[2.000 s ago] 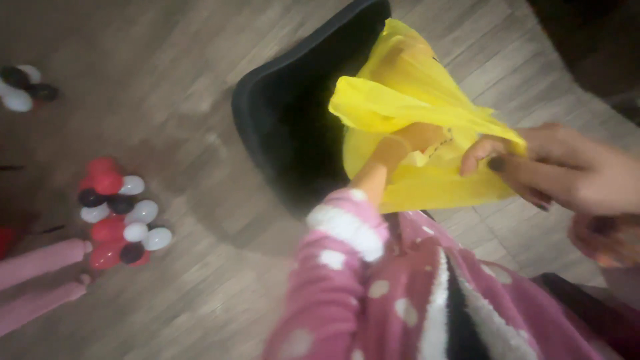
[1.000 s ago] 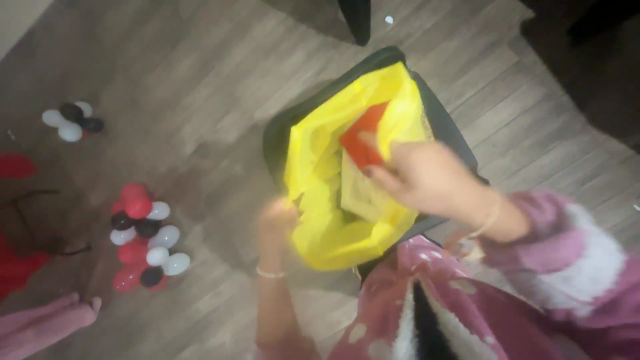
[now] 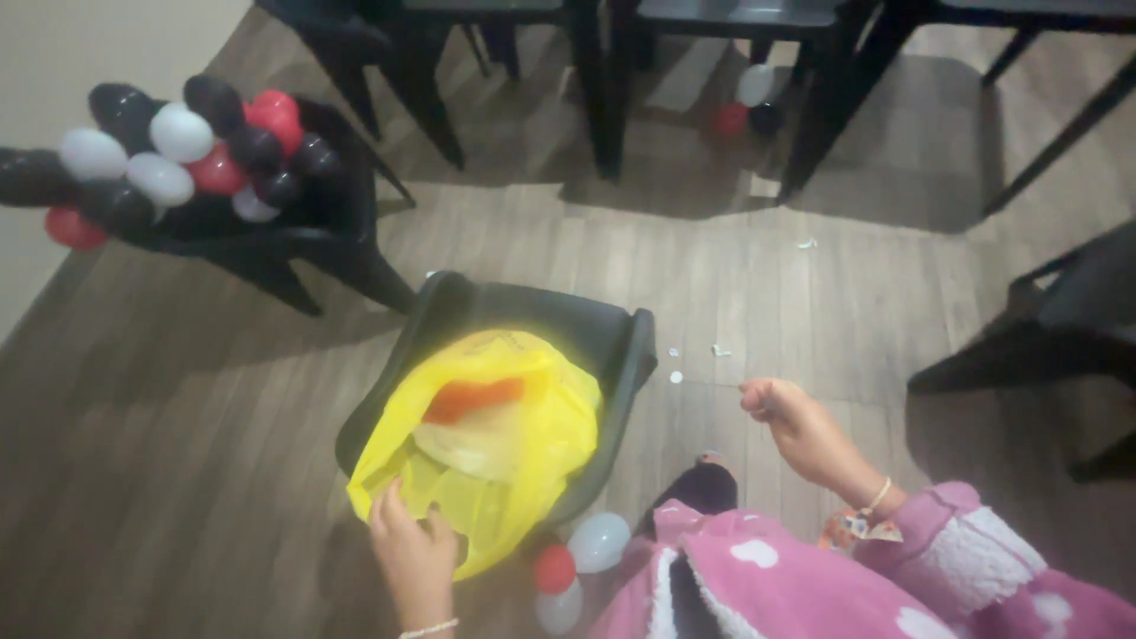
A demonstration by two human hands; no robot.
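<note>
A yellow plastic bag [image 3: 568, 426] stands with its mouth wide on the seat of a dark plastic chair [image 3: 541, 306]. Inside it lie a red-orange item [image 3: 470, 399] and something whitish, both blurred. My left hand [image 3: 413, 537] is at the bag's near left rim, thumb and fingers about the edge; the handle cutout shows beside it. To the right of the chair, my right hand [image 3: 794, 426] is raised over the floor, its fingertips pinched together. Whether anything small sits between them is too blurred to tell.
Red, black and white balloons [image 3: 182, 133] rest on a dark chair at the upper left. More balloons [image 3: 596, 541] are by the bag's chair, and others [image 3: 754, 86] lie under the dark chairs at the top. White scraps [image 3: 721, 351] dot the wood-look floor. Another chair [image 3: 1087, 311] stands at right.
My right hand has come out of the bag and moved off to its right. My left hand remains at the rim. The view has swung toward the row of chairs.
</note>
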